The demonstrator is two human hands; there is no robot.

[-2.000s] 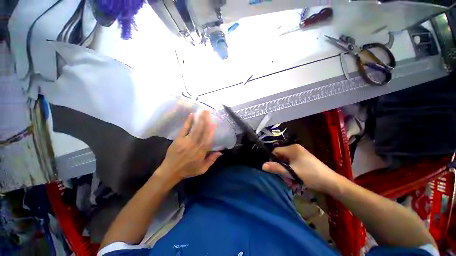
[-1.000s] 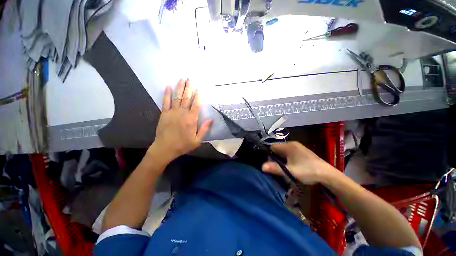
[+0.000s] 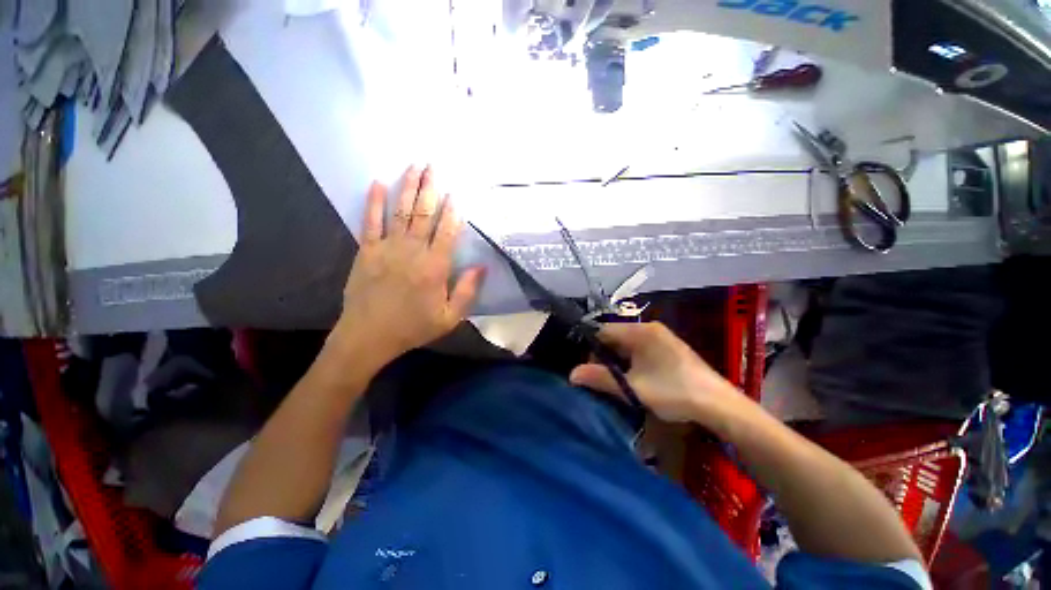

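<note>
A garment panel lies on the table, its dark grey-brown part at the left and its pale part under my left hand. My left hand lies flat on the panel with the fingers spread. My right hand holds black fabric shears at the table's front edge. The blades point up and left beside the pale part, near my left thumb. Thin offcuts lie at the table edge beside the shears. Glare hides part of the panel's outline above my left hand.
A JACK sewing machine stands at the back, its presser foot area above the table. Second scissors and a dark red-handled tool lie at the right. A fabric bundle is at the far left. Red baskets stand below the front edge.
From two seconds ago, the panel is spread flatter and my left hand has moved onto it, fingers pointing away. Since one second ago, both hands and the shears have shifted slightly left in view.
</note>
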